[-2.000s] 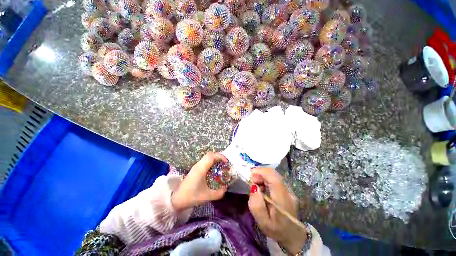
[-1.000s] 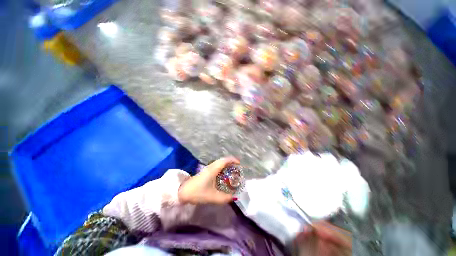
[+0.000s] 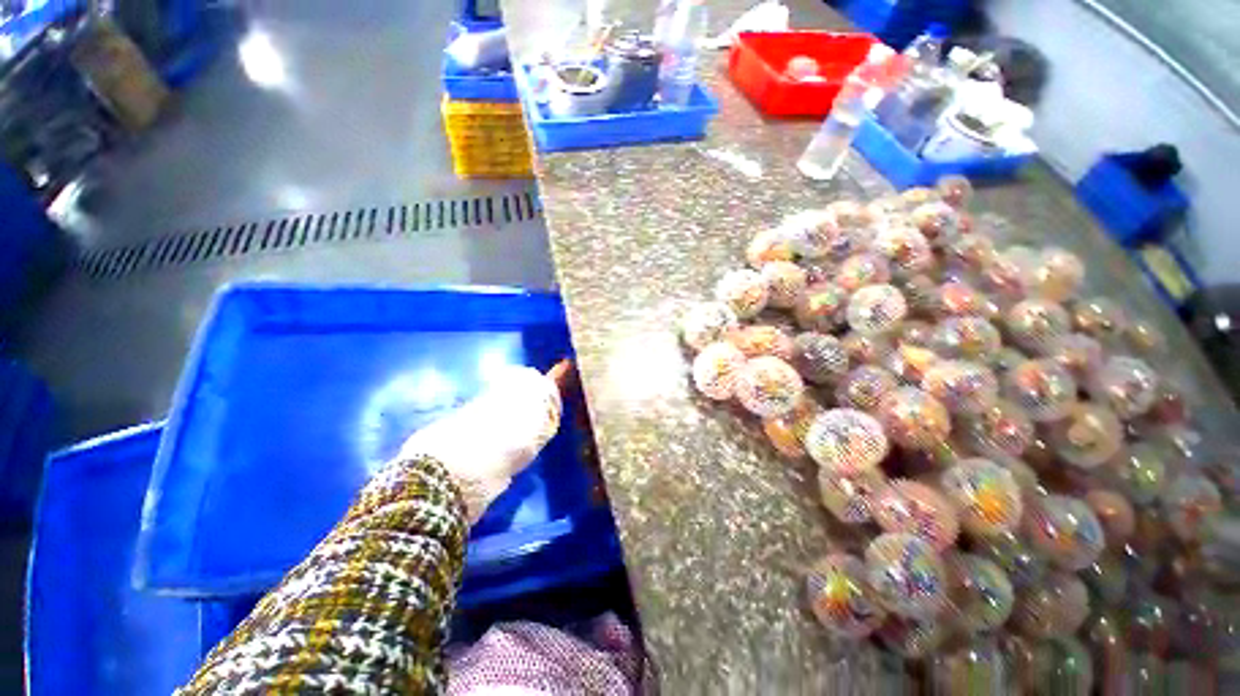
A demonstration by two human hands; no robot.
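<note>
My left arm, in a checked sleeve with a pale cuff, reaches out over the blue crate (image 3: 259, 449) left of the table edge. Only a bit of my left hand (image 3: 562, 371) shows past the cuff, at the crate's right rim; its fingers and anything in them are hidden. My right hand is out of the picture. Many dotted decorative balls (image 3: 904, 571) lie heaped on the speckled tabletop (image 3: 694, 530) at the right.
A second blue crate (image 3: 82, 544) stands lower left. On the table's far end are a blue tray (image 3: 619, 128) with containers, a red tray (image 3: 789, 75), a clear bottle (image 3: 832, 133) and another blue tray (image 3: 925, 169). Yellow crates (image 3: 490, 136) stand beyond.
The view has swung left. My left arm has moved from in front of me to over the blue crate. The ball in my left hand, my right hand, the brush and the cloth no longer show.
</note>
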